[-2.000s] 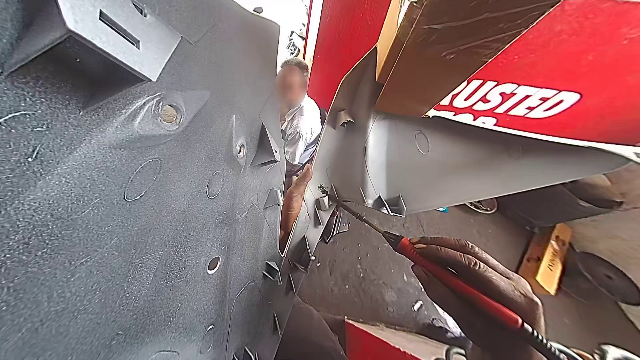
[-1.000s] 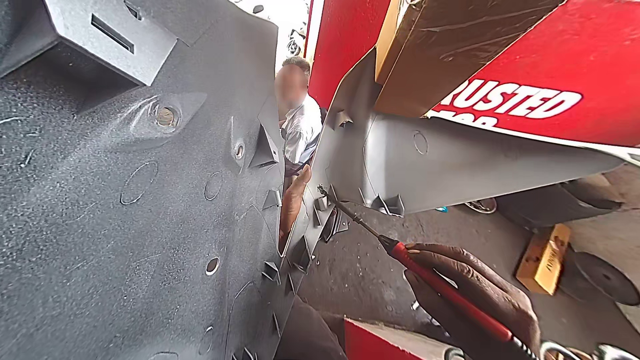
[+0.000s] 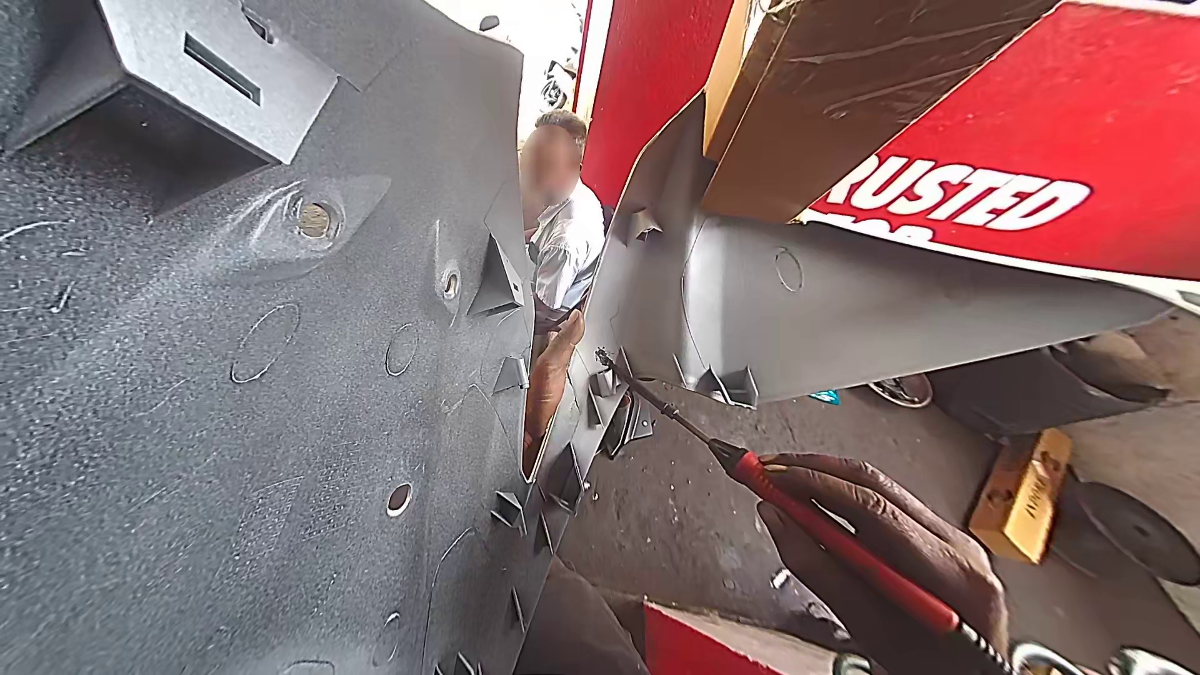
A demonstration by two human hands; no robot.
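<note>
My right hand (image 3: 891,544) is closed around the red handle of a soldering iron (image 3: 825,534). The iron's dark tip meets the inner face of a grey molded plastic panel (image 3: 797,300) near its narrow part, beside small clip tabs (image 3: 605,384), where a dark rough spot shows. My left hand (image 3: 553,384) is seen through the V-shaped gap in the plastic, against the edge of the narrow part; most of its fingers are hidden behind it. The wide grey part of the panel (image 3: 356,422), with holes, ribs and a slotted bracket (image 3: 216,75), fills the left side.
A person (image 3: 562,216) in a white shirt is beyond the gap. A cardboard box (image 3: 862,84) and a red board with white lettering (image 3: 1078,131) stand at the upper right. On the floor lie a yellow box (image 3: 1022,497) and a dark round disc (image 3: 1144,530).
My right hand has shifted slightly with the iron, while its tip stays at about the same spot on the plastic. My left hand has hardly moved.
</note>
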